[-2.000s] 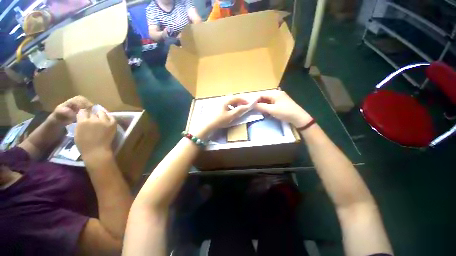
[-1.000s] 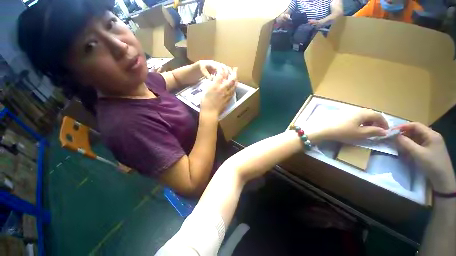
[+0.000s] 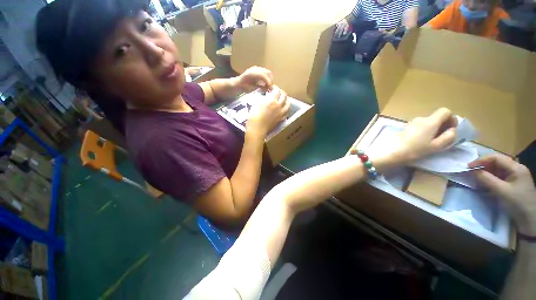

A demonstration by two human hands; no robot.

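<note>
An open mailer carton (image 3: 423,214) stands at the right, its lid (image 3: 464,88) raised at the back. Inside are a white rim, a pale grey surface and a tan-brown rectangle (image 3: 427,186). My left hand (image 3: 432,136), with a bead bracelet on the wrist, holds thin white crinkled paper or plastic (image 3: 465,130) above the carton. My right hand (image 3: 505,179) pinches the edge of a white sheet (image 3: 449,159) over the carton's right part; it is partly cut off by the frame. Whether both hands hold one sheet or two, I cannot tell.
A person in a purple shirt (image 3: 176,149) sits at the left, hands over another open carton (image 3: 291,137). Two people are across the green table (image 3: 344,94). An orange chair (image 3: 103,153) and blue-framed racking (image 3: 56,205) are at far left.
My view first turned left, bringing the neighbour's face in, then shifted slightly. My hands have moved apart a little, and the white sheet now shows more spread between them.
</note>
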